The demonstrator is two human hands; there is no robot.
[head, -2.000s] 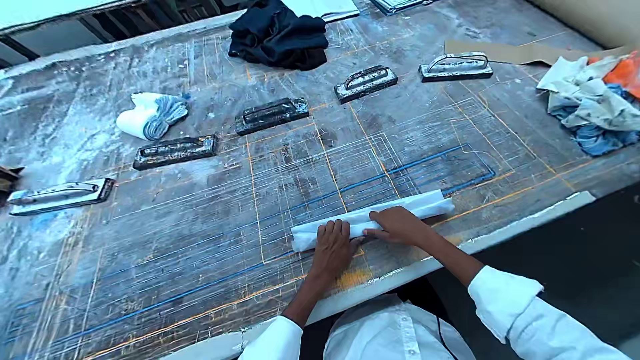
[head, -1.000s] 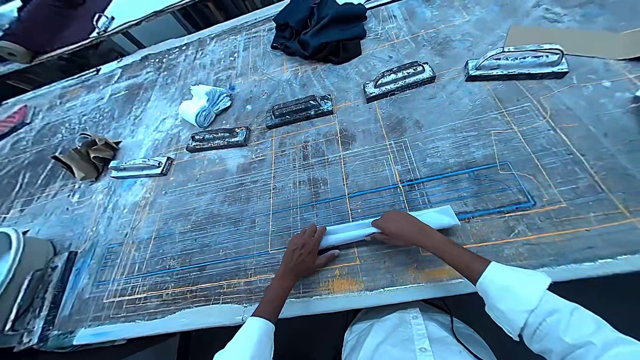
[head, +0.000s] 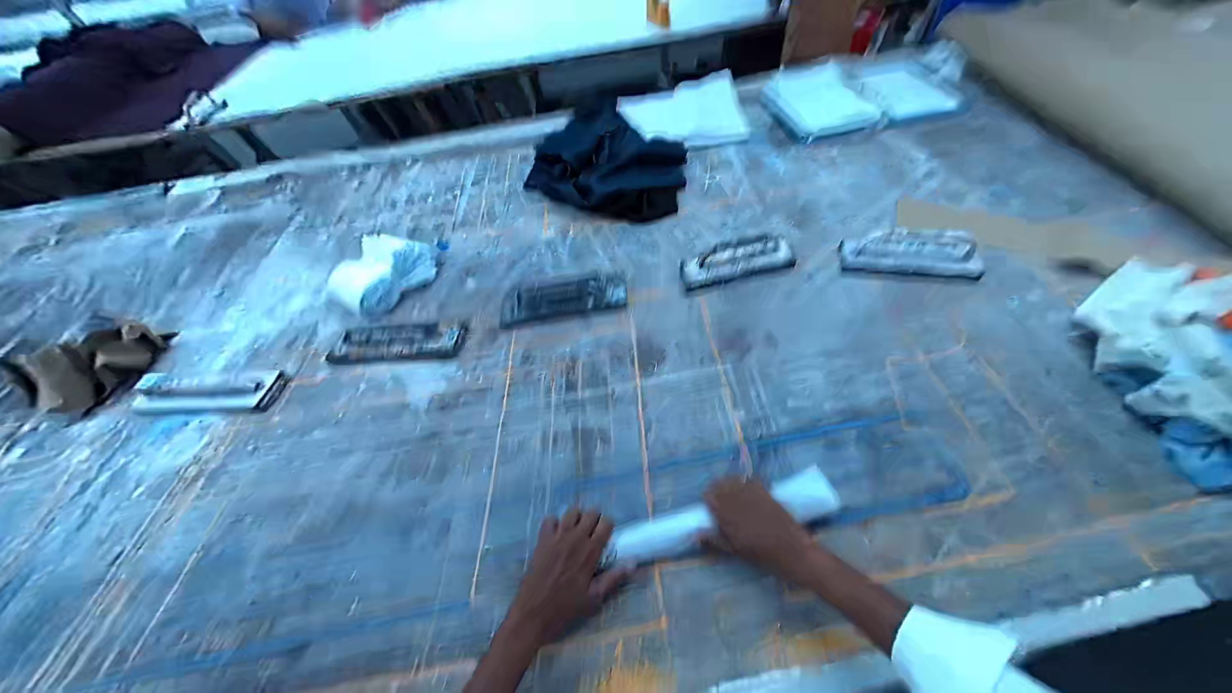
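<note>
A narrow white roll of cloth or paper (head: 664, 535) lies slantwise on the worn, line-marked table (head: 385, 500). My left hand (head: 568, 563) is at the roll's left end, palm down, thumb spread along its near side; blur hides how firmly it touches. My right hand (head: 756, 520) has its fingers closed over the roll right of its middle, and the right end sticks out past it. Blue and orange lines run over the tabletop around both hands.
Several handled metal weights stand in a row beyond my hands, among them a dark one (head: 564, 298) and a pale one (head: 911, 254). A white bundle (head: 382, 274), dark cloth (head: 608, 164), brown cloth (head: 87, 368), white stacks (head: 823, 99) and a cloth heap (head: 1179, 346) lie around.
The roll looks shorter and narrower than two seconds ago. My left hand was on top of it then and is now at its left end. The view has shifted.
</note>
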